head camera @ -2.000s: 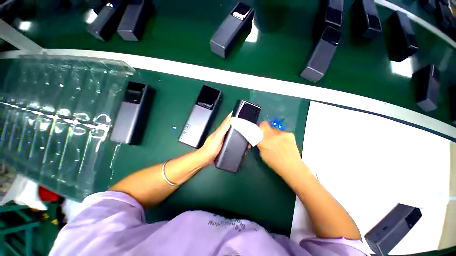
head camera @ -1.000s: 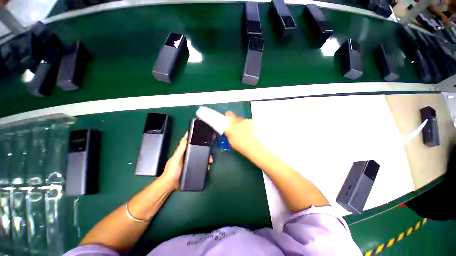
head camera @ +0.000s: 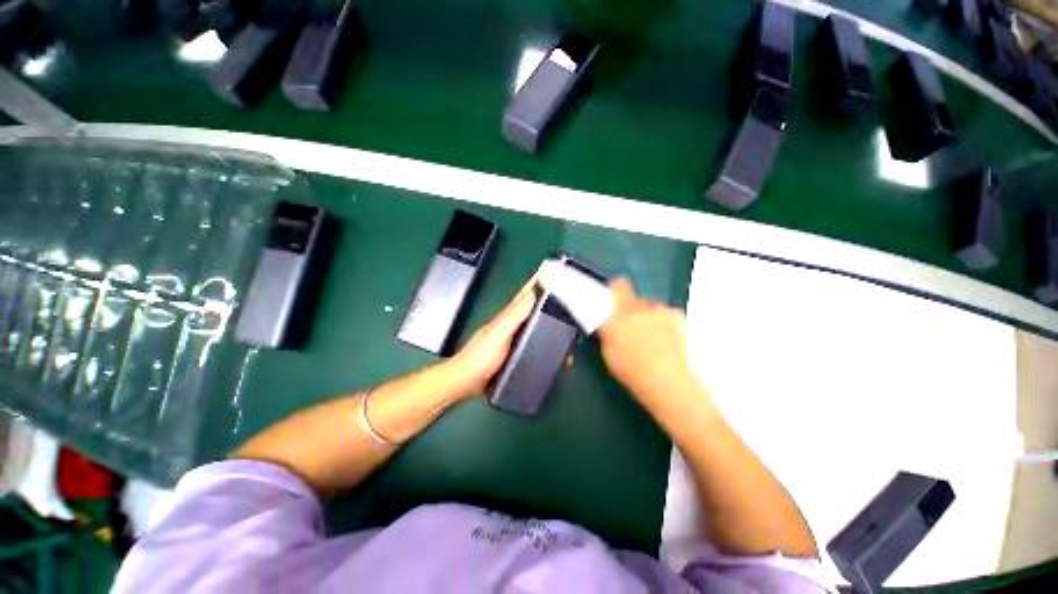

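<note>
A dark grey power bank [head camera: 537,362] stands tilted in my left hand [head camera: 485,354], on the green bench in front of me. My left hand grips it from its left side, with fingertips showing at its right edge. My right hand [head camera: 642,337] holds a white wiping cloth [head camera: 578,295] by its right end. The cloth lies across the glossy black panel at the far end of the power bank and hides most of it. Whether the power bank's lower end touches the bench I cannot tell.
Two more power banks [head camera: 449,282] [head camera: 280,276] lie left on the bench. A clear ribbed tray [head camera: 116,290] is far left. A white sheet [head camera: 835,395] with one power bank [head camera: 891,529] is right. A pale rail [head camera: 499,190] borders the green conveyor [head camera: 429,128], which carries several units.
The camera view has swung back right to left, so everything sits differently in frame. The cloth has come down from the panel's far right corner to lie across the panel.
</note>
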